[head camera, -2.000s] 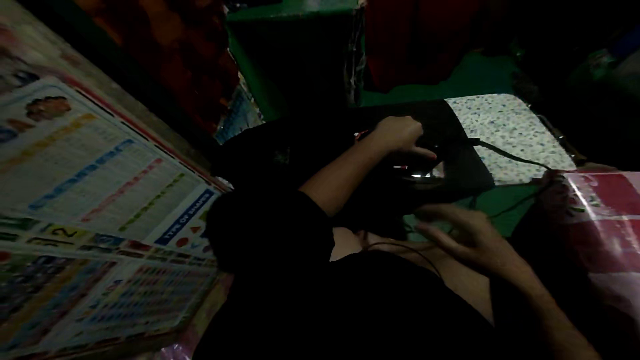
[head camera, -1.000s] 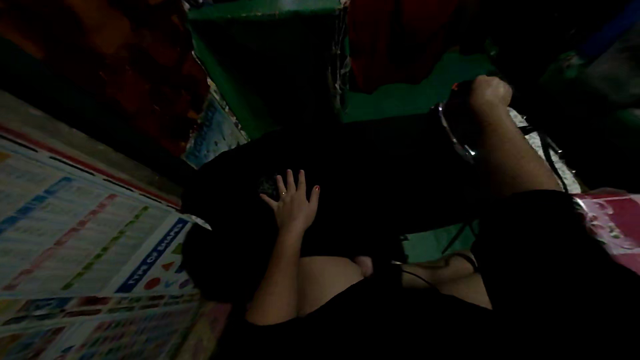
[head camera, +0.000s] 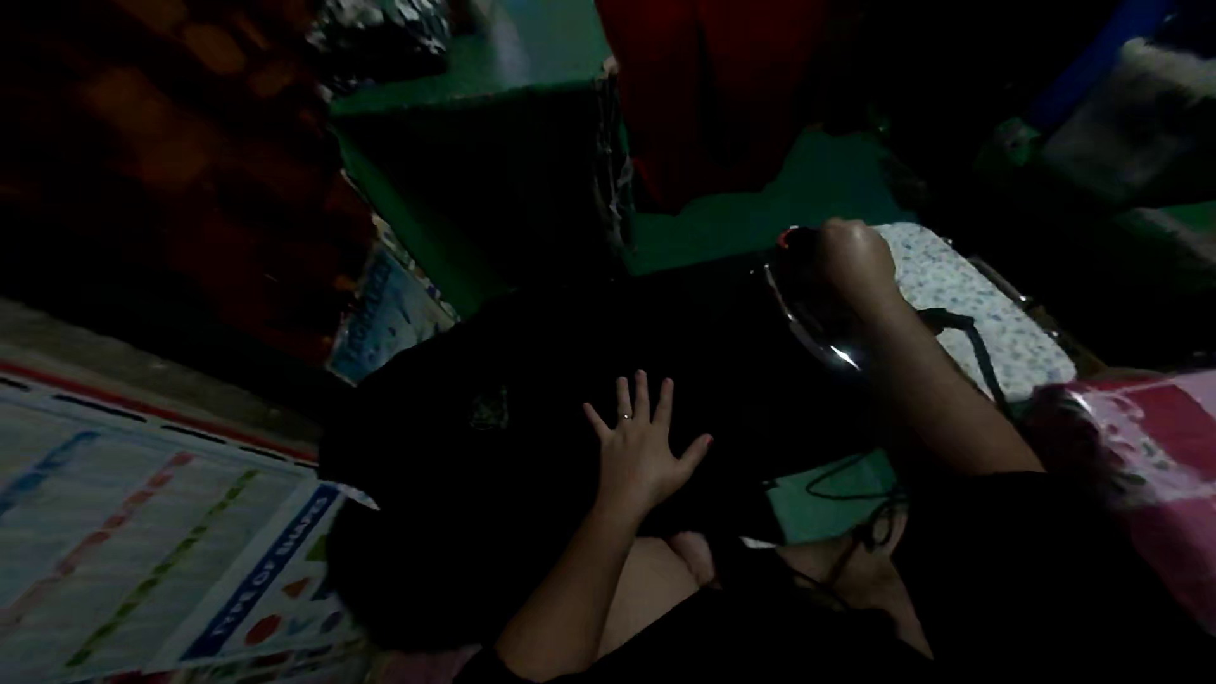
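My right hand is closed on the handle of a dark clothes iron, whose shiny metal edge faces left. The iron rests on a black cloth garment spread over a small ironing board with a white flowered cover. My left hand lies flat on the garment with its fingers spread, a ring on one finger. A faint print shows on the cloth left of that hand. A dark cord runs from behind the iron across the board's right end.
A green cabinet stands beyond the garment, next to hanging red cloth. Learning charts are at the left. A pink and white checked cover lies at the right. The cord loops over the green floor near my legs.
Two seconds ago my right hand was raised off the board and my left hand was at the iron. Now the right hand holds the iron, farther right, and the left hand is flat on the garment.
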